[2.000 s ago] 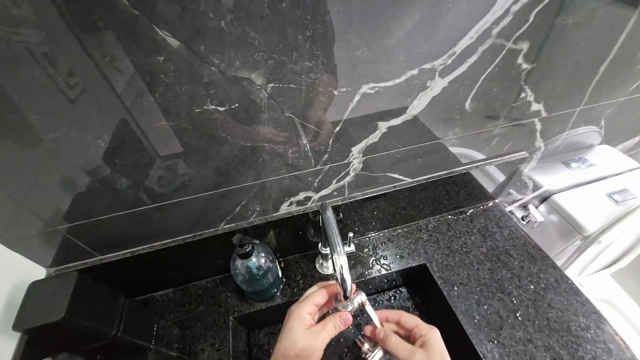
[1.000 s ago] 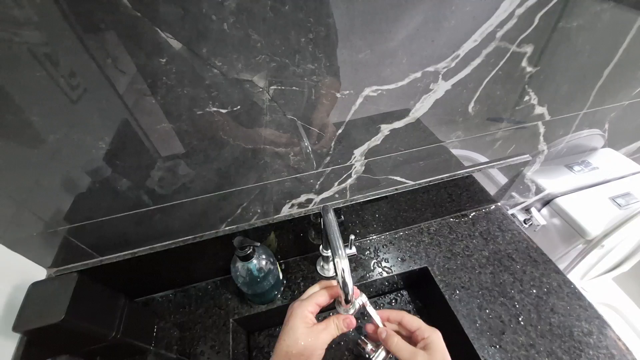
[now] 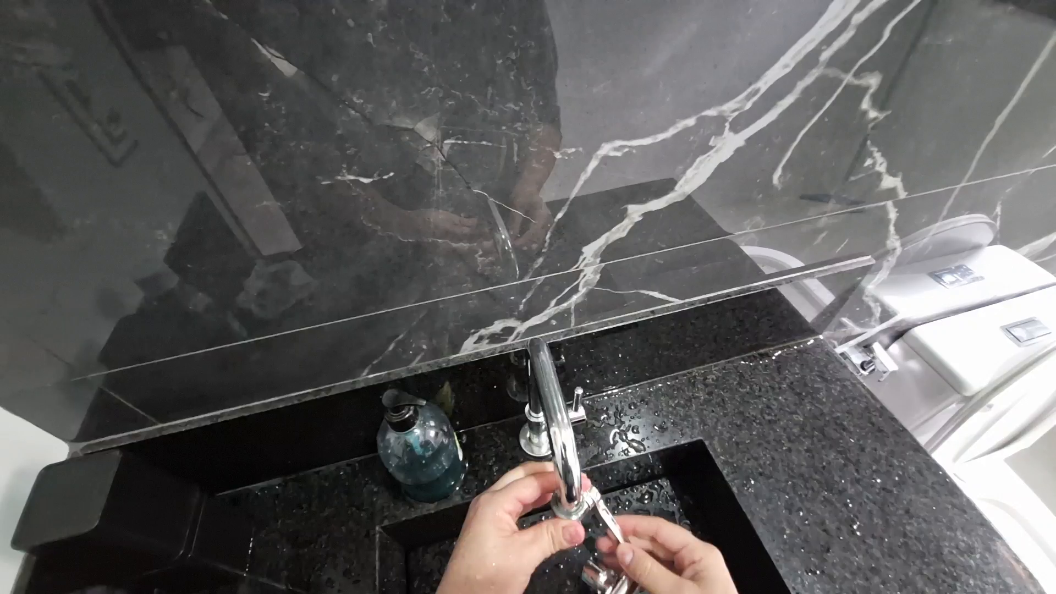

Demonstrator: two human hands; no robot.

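A chrome gooseneck faucet (image 3: 557,412) curves out over the black stone sink basin (image 3: 734,511). My left hand (image 3: 516,528) pinches the end of its spout between thumb and fingers, where there is a metal ring. A slim chrome piece (image 3: 606,518) slants down from the spout's tip, and my right hand (image 3: 664,554) holds it between thumb and fingers. Below my right fingers is another shiny round metal part (image 3: 598,575), partly hidden; whether it joins the slim piece I cannot tell. The faucet's lever handle (image 3: 576,407) stands behind the spout.
A clear pump bottle of blue-green liquid (image 3: 421,452) stands left of the faucet. Water drops lie on the black speckled countertop (image 3: 833,437). A dark box-shaped bin (image 3: 70,503) is at the far left, a white toilet (image 3: 973,330) at the right. A glossy marbled wall (image 3: 643,157) rises behind.
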